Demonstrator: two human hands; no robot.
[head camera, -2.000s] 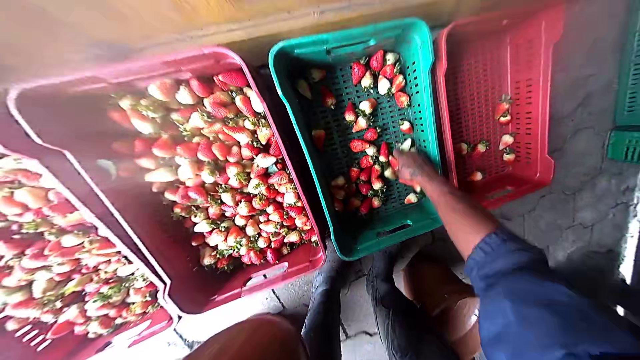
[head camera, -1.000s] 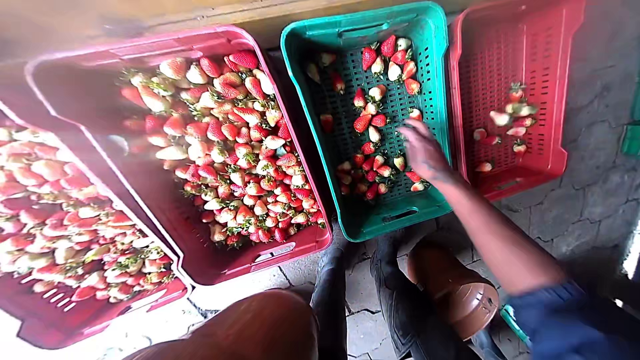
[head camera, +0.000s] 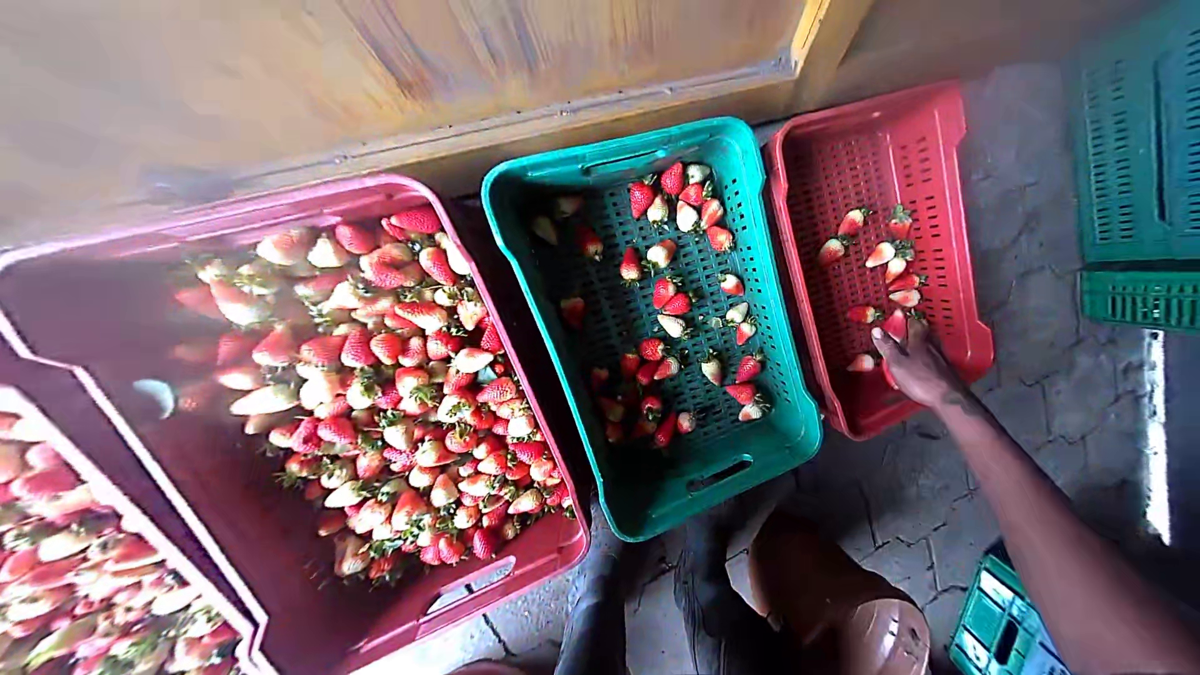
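My right hand (head camera: 914, 361) reaches into the small red plastic crate (head camera: 980, 352) on the right, fingers around a strawberry (head camera: 896, 325) among several others there. Whether it grips that fruit firmly is hard to tell. Beside this crate stands a green plastic crate (head camera: 795, 412) with strawberries (head camera: 671, 295) scattered over its slotted floor. A larger pinkish-red crate (head camera: 553, 553) on the left holds a thick heap of strawberries (head camera: 412, 403). My left hand is out of view.
Another crate of strawberries (head camera: 84, 562) lies at the lower left. A wooden panel (head camera: 562, 56) runs behind the crates. Green crates (head camera: 1139, 187) stand at the right, with a green plastic item (head camera: 998, 619) at the lower right. Paving (head camera: 1031, 281) lies underneath.
My right hand has moved from over the green crate to the right, into the small red crate. More strawberries show in that crate than two seconds ago.
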